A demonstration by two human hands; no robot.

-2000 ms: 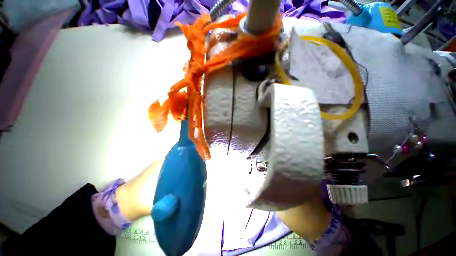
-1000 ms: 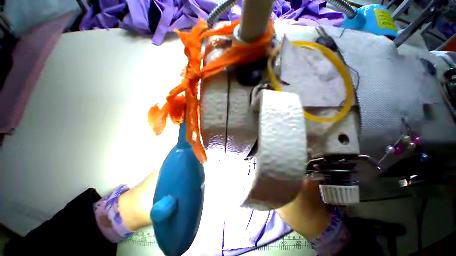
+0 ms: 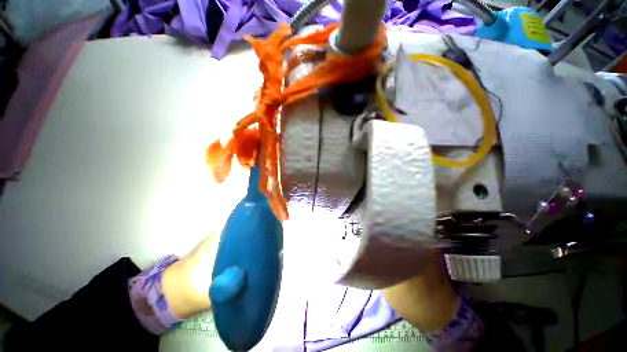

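A purple garment piece [image 3: 371,317] lies at the table's near edge below the sewing machine head [image 3: 395,199], partly bleached white by the lamp. My left hand [image 3: 190,276] comes in from the lower left; its fingers are hidden behind the blue lamp switch [image 3: 247,275] and in the glare. My right hand [image 3: 421,292] comes from the lower right; its fingers are hidden behind the machine head's pale guard. Small dark parts near the needle [image 3: 350,225] show beside the guard. What either hand's fingers do cannot be seen.
An orange tie [image 3: 271,89] and a yellow rubber band [image 3: 489,113] are on the machine. Purple fabric [image 3: 227,20] is heaped beyond the table. A mauve cloth [image 3: 41,96] lies at the left. Pins [image 3: 567,196] are at the right. A printed ruler [image 3: 395,335] runs along the near edge.
Compared with one second ago, the whole view has shifted slightly, with the machine a little farther right. Both hands stay in nearly the same places.
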